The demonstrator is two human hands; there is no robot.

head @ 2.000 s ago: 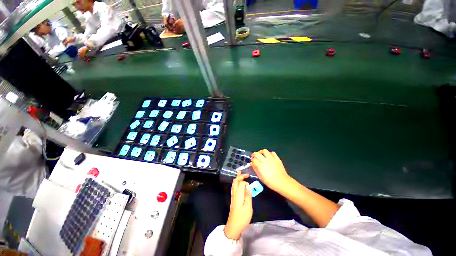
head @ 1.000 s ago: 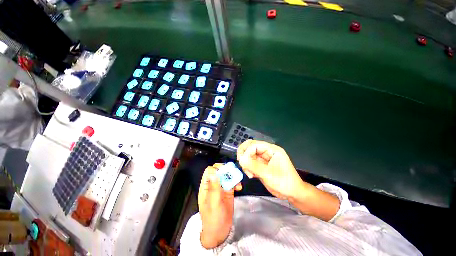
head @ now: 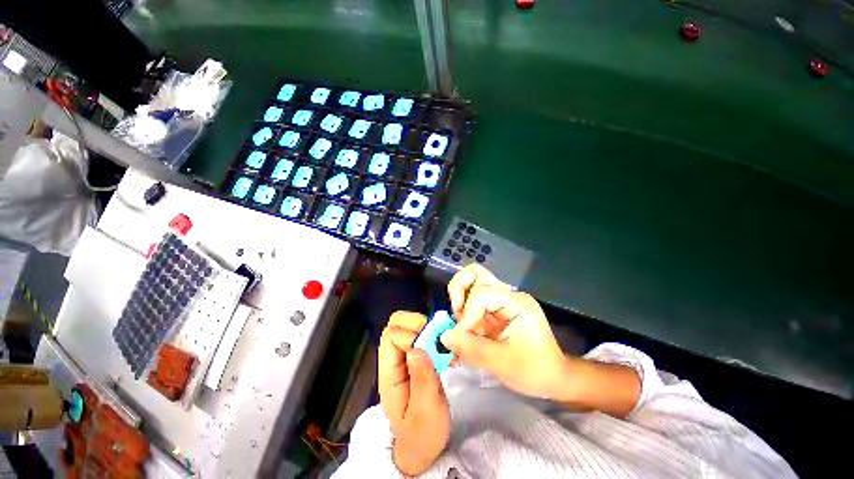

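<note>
My left hand (head: 412, 388) holds a light-blue square housing (head: 434, 342) above my lap, gripped at its edge between thumb and fingers. My right hand (head: 510, 341) is at the housing's right side, its thumb and fingertips over a small dark round part (head: 445, 341) at the housing's centre. Whether the fingertips grip the dark part or press on it is hard to tell. A clear sheet (head: 507, 259) with rows of black dots lies on the green bench just beyond my right hand.
A black tray (head: 453, 122) with rows of light-blue housings lies on the green bench (head: 599, 187). At left, a white machine table (head: 272, 327) bears a dotted plate (head: 161, 301), an orange-brown block (head: 172, 370) and a red button (head: 313, 289). A brass-gold cylinder (head: 33, 398) is at lower left.
The housing was tilted below the sheet, then turned face up; now it is tilted on edge. My right hand has moved from the dotted sheet to the housing. The view has tilted down.
</note>
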